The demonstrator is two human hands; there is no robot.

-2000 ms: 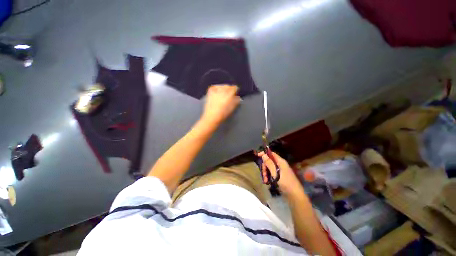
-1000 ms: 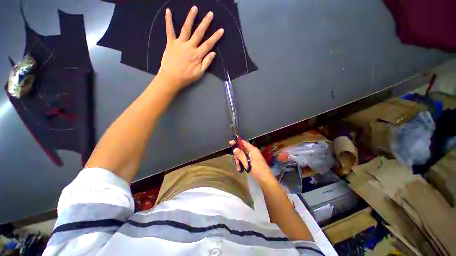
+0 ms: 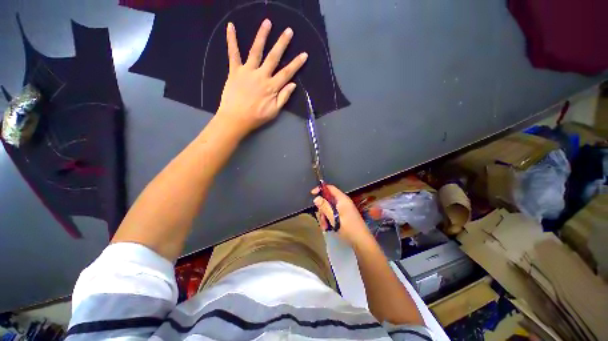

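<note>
A dark purple-black fabric remnant (image 3: pixel 180 56) with thin pale curved chalk lines lies on the grey table (image 3: pixel 413 80). My left hand (image 3: pixel 257 86) lies flat on it with fingers spread, inside the chalk arch, holding nothing. My right hand (image 3: pixel 339 214) grips the dark and red handles of the tailor's shears (image 3: pixel 314 143). The long silver blades point away from me and their tips lie at the fabric's near edge, right of my left hand. The blades look close together.
At left a second marked dark remnant (image 3: pixel 93 133) lies under a tan and silvery lump (image 3: pixel 21 118). Maroon fabric (image 3: pixel 563 33) is at the far right. Below the table's edge are brown paper (image 3: pixel 527 260), a plastic bag (image 3: pixel 543 186) and a grey box (image 3: pixel 437 266).
My left hand has gone from a bunched pose to flat and spread on the fabric. The shears have moved left, from beside the fabric to its near edge. The view has shifted.
</note>
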